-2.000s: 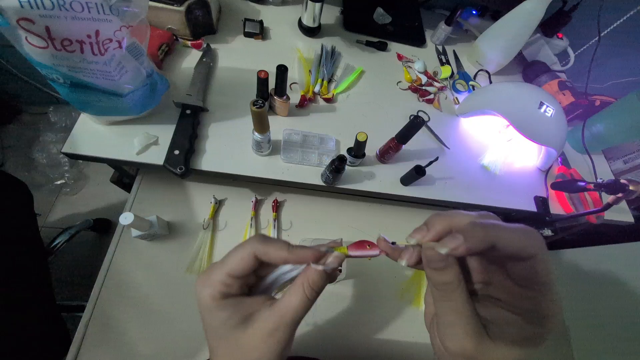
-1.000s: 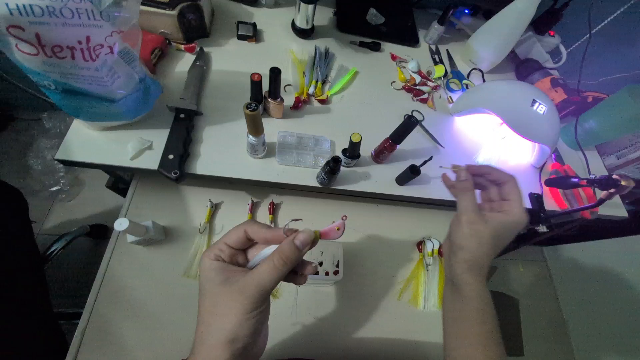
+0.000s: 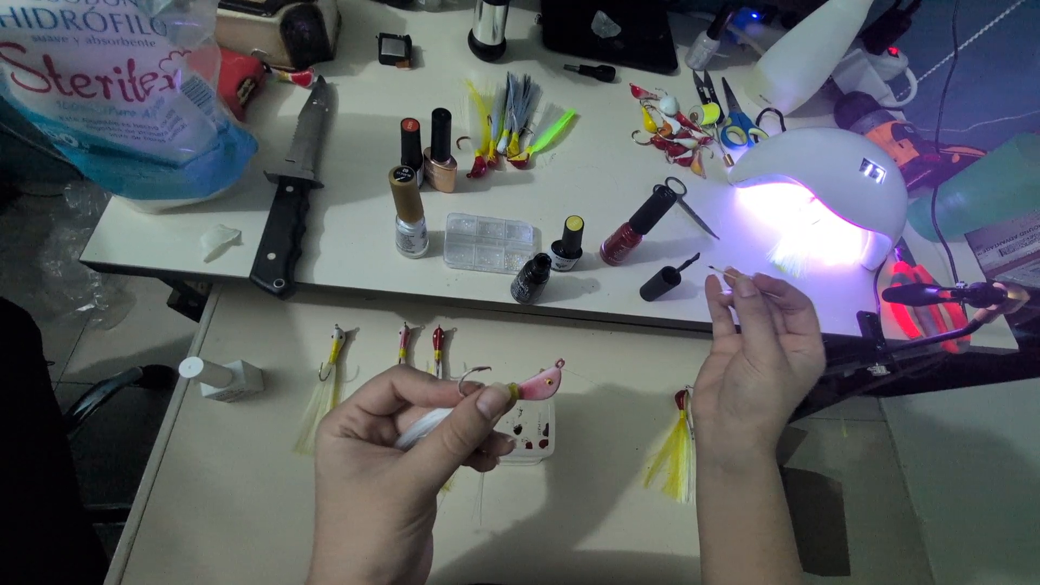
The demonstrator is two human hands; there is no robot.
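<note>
My left hand (image 3: pixel 406 463) pinches a pink fishing jig (image 3: pixel 540 383) by its hook and white tail; its painted head with an eye points up to the right. My right hand (image 3: pixel 760 357) holds a thin stick-like tool (image 3: pixel 727 273) between thumb and fingers, near the black polish brush cap (image 3: pixel 660 283). Under and behind the left hand lies a small clear box with dark red bits (image 3: pixel 543 431), partly hidden. A jig with a yellow and white tail (image 3: pixel 670 459) lies beside my right wrist. To the left are more jigs, one with a pale yellow tail (image 3: pixel 329 382).
On the raised white table stand an open black polish bottle (image 3: pixel 530 279), a red polish bottle (image 3: pixel 630 236), a clear bead case (image 3: pixel 490 242) and a lit curing lamp (image 3: pixel 829 195). A large knife (image 3: pixel 292 187) lies at left beside the cotton bag (image 3: pixel 122 97). A white bottle (image 3: pixel 221 379) is lower left.
My right hand has moved away from the jig, up and to the right toward the lamp, then slightly down. My left hand still holds the jig. The yellow-tailed jig at right has come into fuller view.
</note>
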